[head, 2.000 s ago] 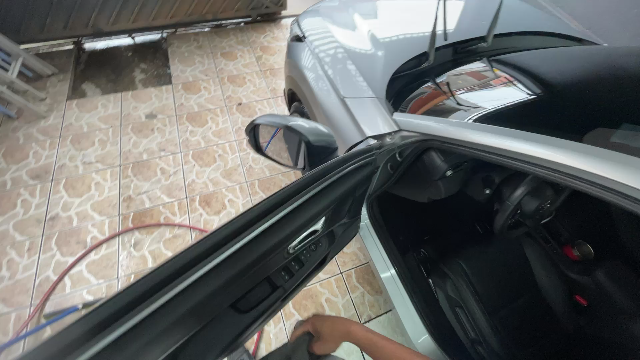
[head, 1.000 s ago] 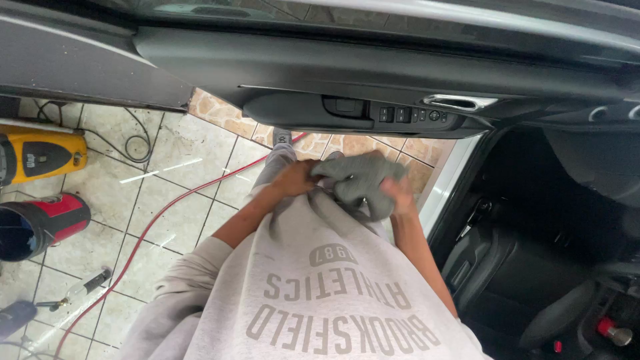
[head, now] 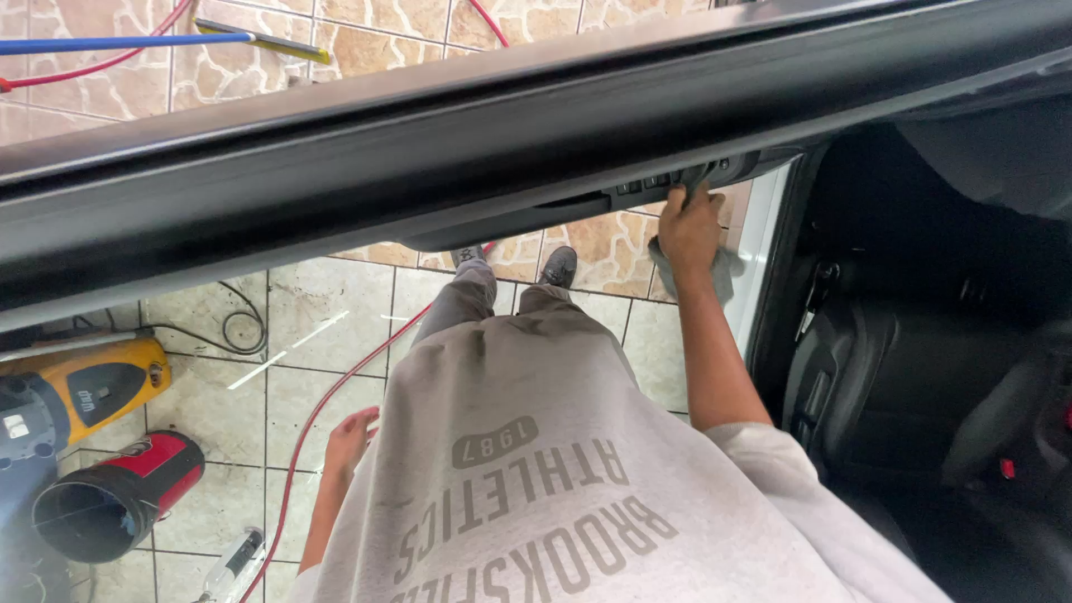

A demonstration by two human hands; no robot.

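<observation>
My right hand (head: 692,228) grips a grey cloth (head: 727,276) against the inner panel of the open car door (head: 469,151), by the window switches (head: 643,182). Part of the cloth hangs below the hand, beside the light door sill. At my left side, my left hand (head: 350,437) hangs over the tiled floor, fingers apart and holding nothing. The upper edge of the door crosses the view in front of me and hides part of the switch panel.
A dark car seat (head: 888,377) lies to the right. On the left floor are a yellow and grey machine (head: 109,389), a red and black bucket (head: 126,494) and a red hose (head: 314,414). A blue-handled squeegee (head: 268,42) lies beyond the door.
One second ago both hands were at the grey cloth in front of my shirt. Now only my right hand has it, at the door panel, and my left hand is down at my side.
</observation>
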